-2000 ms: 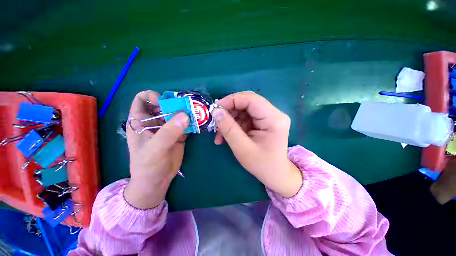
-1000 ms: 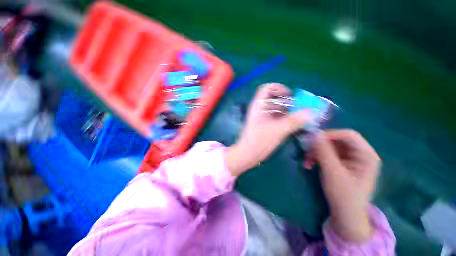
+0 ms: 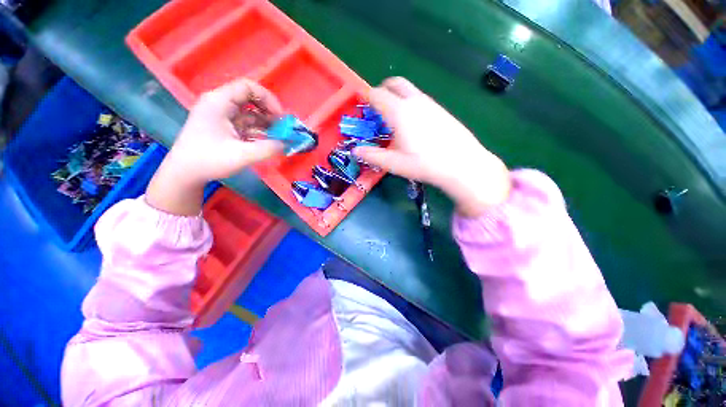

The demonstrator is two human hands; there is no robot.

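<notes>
My left hand (image 3: 219, 139) holds a teal binder clip (image 3: 290, 135) over the orange-red parts tray (image 3: 275, 56). A dark round edge shows at the clip's jaws; its face is hidden. My right hand (image 3: 430, 139) reaches over the tray's near end, its thumb and fingers around the heaped clips. Those are several blue and teal binder clips (image 3: 313, 195) with silver wire handles. Whether my right fingers grip one of them cannot be told. The tray's other compartments show no clips.
A black pen (image 3: 424, 219) lies right of the tray. A blue clip (image 3: 502, 72) and a dark piece (image 3: 670, 199) are farther right on the green bench. A blue bin (image 3: 68, 111) of mixed clips and another red tray (image 3: 239, 230) are below. A second parts tray (image 3: 677, 326) is lower right.
The view has swung left. The teal clip has moved from between both hands to over the tray in my left hand. My right hand has moved away from it to the heaped clips.
</notes>
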